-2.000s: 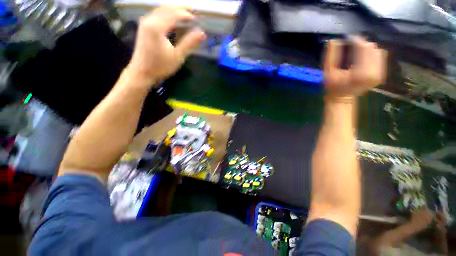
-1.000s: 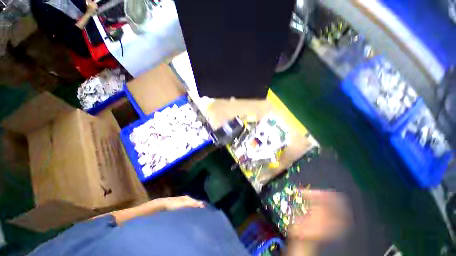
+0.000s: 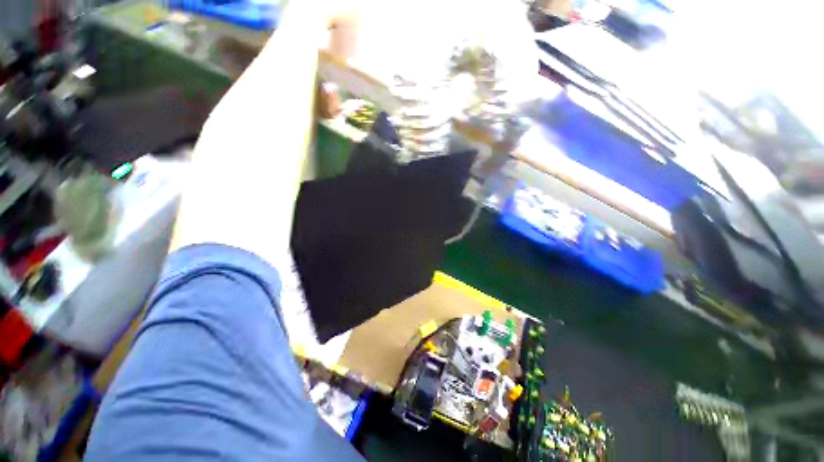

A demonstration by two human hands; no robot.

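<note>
My left forearm reaches up the left of the view, and my left hand (image 3: 339, 32) is at the top edge, washed out by glare, so its grip is unclear. My right hand is out of view. A black sheet (image 3: 379, 235) stands upright beyond the bench fixture. The metal fixture (image 3: 465, 374) with orange-yellow knobs sits on the brown, yellow-edged station (image 3: 384, 338). Small green circuit boards (image 3: 574, 438) lie to its right, at the bottom edge, on a dark surface.
Blue shelf bins (image 3: 578, 239) of white parts are beyond the bench. A ribbed silvery duct (image 3: 420, 117) hangs behind the black sheet. A blue-edged bin (image 3: 339, 406) of white parts is partly hidden by my sleeve. White pieces (image 3: 709, 406) lie in rows at the lower right.
The camera view has swung. My left hand has risen from my lap to the top edge. My right hand, blurred near the boards before, has left the view.
</note>
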